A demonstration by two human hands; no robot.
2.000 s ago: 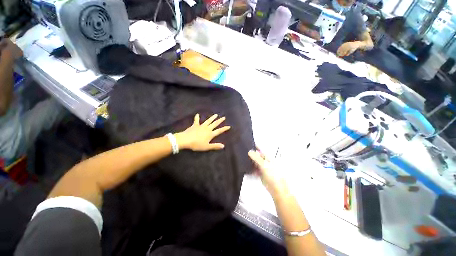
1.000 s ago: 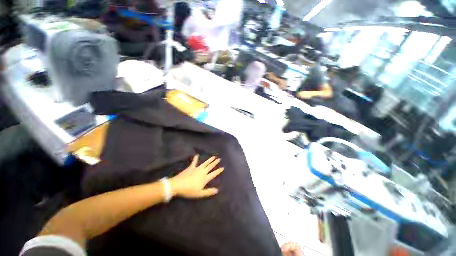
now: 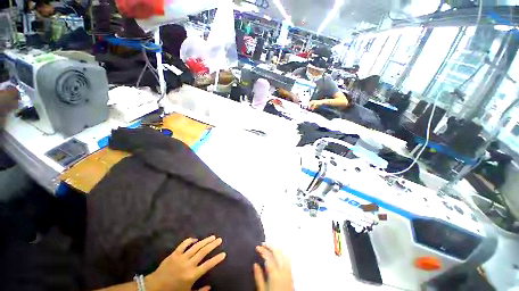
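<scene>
A large dark garment panel [image 3: 171,210] lies over the white table and the cardboard sheet at the left, and hangs down toward the lower left. My left hand [image 3: 190,264] rests on the panel near the bottom, fingers spread. My right hand [image 3: 274,270] is at the panel's right edge, fingers apart, partly cut off by the picture's bottom. The industrial sewing machine [image 3: 375,210] stands to the right of both hands, clear of the cloth.
Thread snips [image 3: 337,238] and a black smartphone [image 3: 363,253] lie right of my right hand. The cardboard sheet [image 3: 188,129] has blue edges. A second machine head [image 3: 74,94] stands at the left. Dark cloth [image 3: 324,134] lies behind the machine. A person [image 3: 327,91] works farther back.
The view has tilted up and shifted. My left hand has moved down the panel toward its near part. My right hand, mostly out of view a second ago, now shows at the panel's edge.
</scene>
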